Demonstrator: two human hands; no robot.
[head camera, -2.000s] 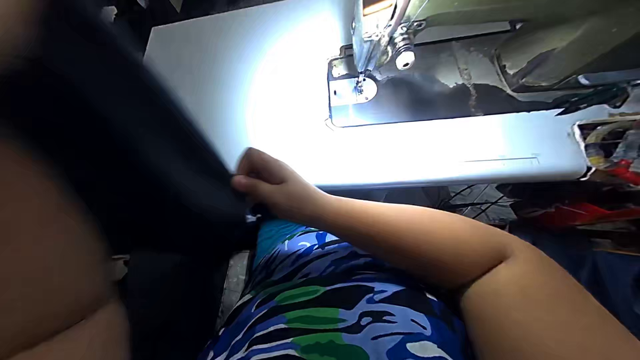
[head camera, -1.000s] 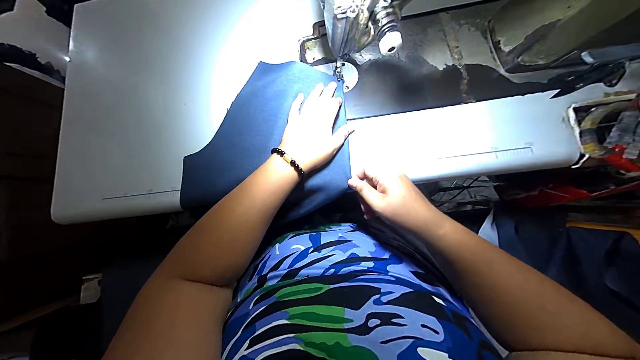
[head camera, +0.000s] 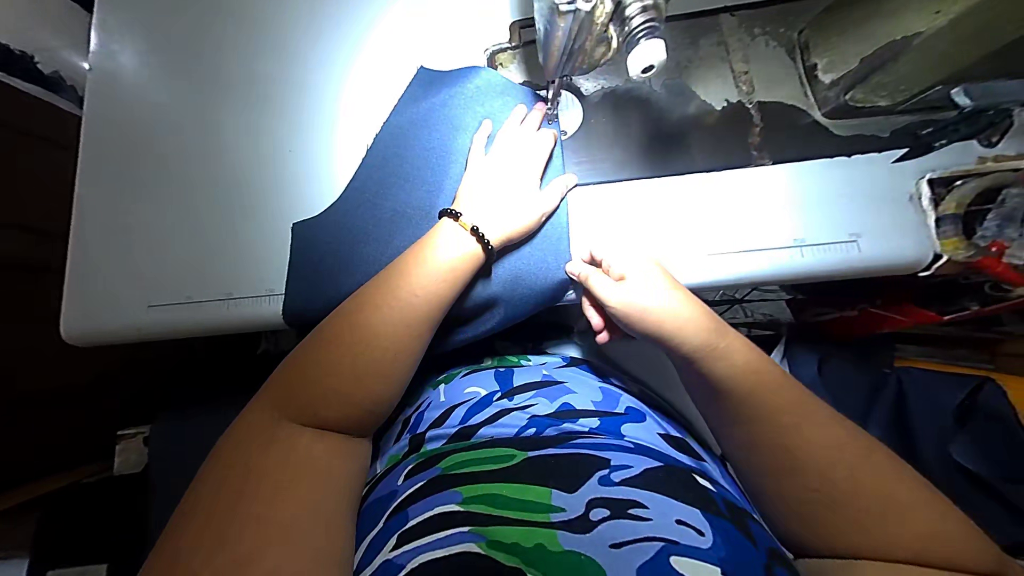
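A piece of navy blue fabric (head camera: 384, 200) lies on the white sewing table, its right edge running up to the presser foot (head camera: 552, 104) of a sewing machine. My left hand (head camera: 512, 176), with a black beaded bracelet (head camera: 472, 230) at the wrist, rests flat on the fabric with fingers apart, the fingertips close to the foot. Lower down, at the table's front edge, my right hand (head camera: 624, 296) pinches the fabric's right edge between thumb and fingers. The fabric's lower part hangs over the front edge.
The sewing machine's metal bed (head camera: 672, 128) extends right of the needle, with dark snips (head camera: 960, 128) lying on it. The white tabletop (head camera: 200, 160) bears printed rulers. Right of it are a bin (head camera: 980, 208) of odds and ends and more dark cloth (head camera: 920, 424).
Two seconds ago the dark fabric was held up at the left, off the table; since one second ago it has lain under my left hand at the foot. The hands have barely moved since then.
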